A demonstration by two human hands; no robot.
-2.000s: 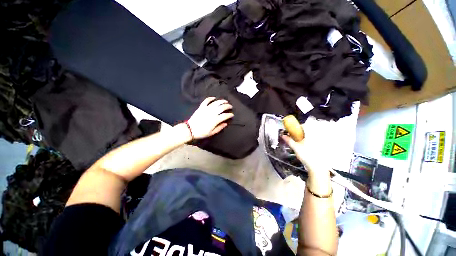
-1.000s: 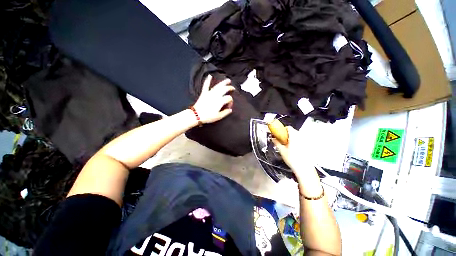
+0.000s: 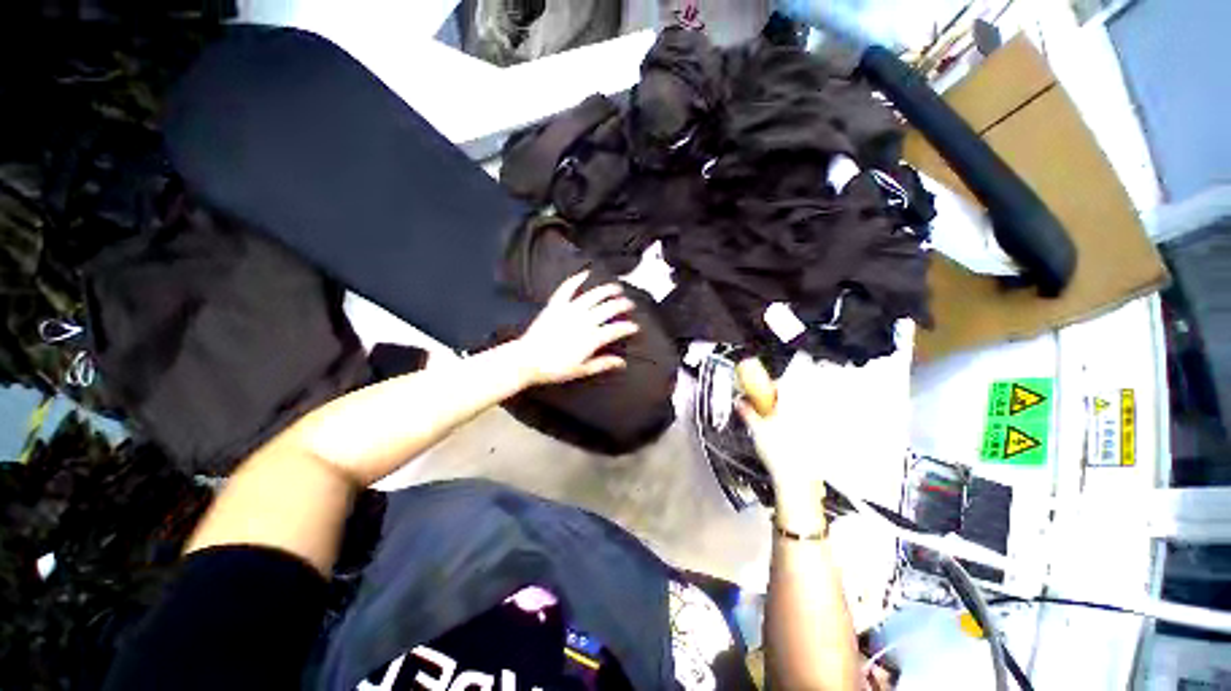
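Observation:
A dark garment (image 3: 614,398) lies over the near rounded end of the long black padded board (image 3: 338,176). My left hand (image 3: 583,331) rests on this garment, fingers spread, palm down. My right hand (image 3: 774,425) is closed on the yellow-orange handle of the steam iron (image 3: 722,432), just right of the garment's edge. The iron's plate face is partly hidden and blurred. Whether it touches the cloth I cannot tell.
A crumpled dark garment heap (image 3: 756,203) with white tags lies beyond my hands. A flatter dark garment (image 3: 216,338) lies left of the board. A narrow black padded arm (image 3: 972,169) and cardboard (image 3: 1080,203) are at the right. Cables run right from the iron.
The view has shifted, showing more at the top. My left hand's fingers are now flatter and closer together on the garment. The iron stays at its right edge in my right hand.

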